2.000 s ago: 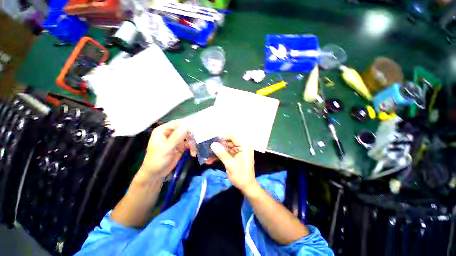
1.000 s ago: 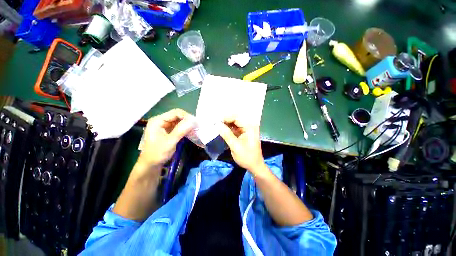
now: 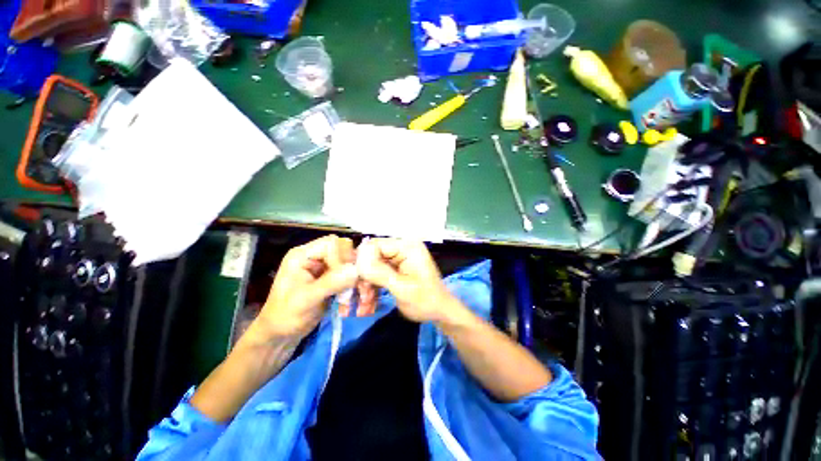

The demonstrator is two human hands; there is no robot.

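Note:
My left hand (image 3: pixel 311 286) and my right hand (image 3: pixel 403 277) meet fingertip to fingertip just in front of the bench edge, over my lap. They pinch a small thin film or bag (image 3: pixel 347 300) between them. Fingers hide most of it, and only a pale and dark sliver shows. A white sheet (image 3: pixel 389 178) lies flat on the green mat just beyond my hands. A small clear zip bag (image 3: pixel 307 134) lies at its upper left. A large white pouch (image 3: pixel 184 162) lies further left.
A yellow screwdriver (image 3: pixel 438 112), blue parts bin (image 3: pixel 464 49), clear cup (image 3: pixel 307 68), metal rod (image 3: pixel 512 183) and black pen-like tool (image 3: pixel 566 194) lie on the bench. A multimeter (image 3: pixel 54 133) is far left. Black parts trays stand at left (image 3: pixel 67 315) and right (image 3: pixel 693 360).
The dark film, which showed between my hands earlier, is now mostly hidden by my fingers. My hands have come together, off the white sheet. The view has shifted, so bench items sit further left and higher.

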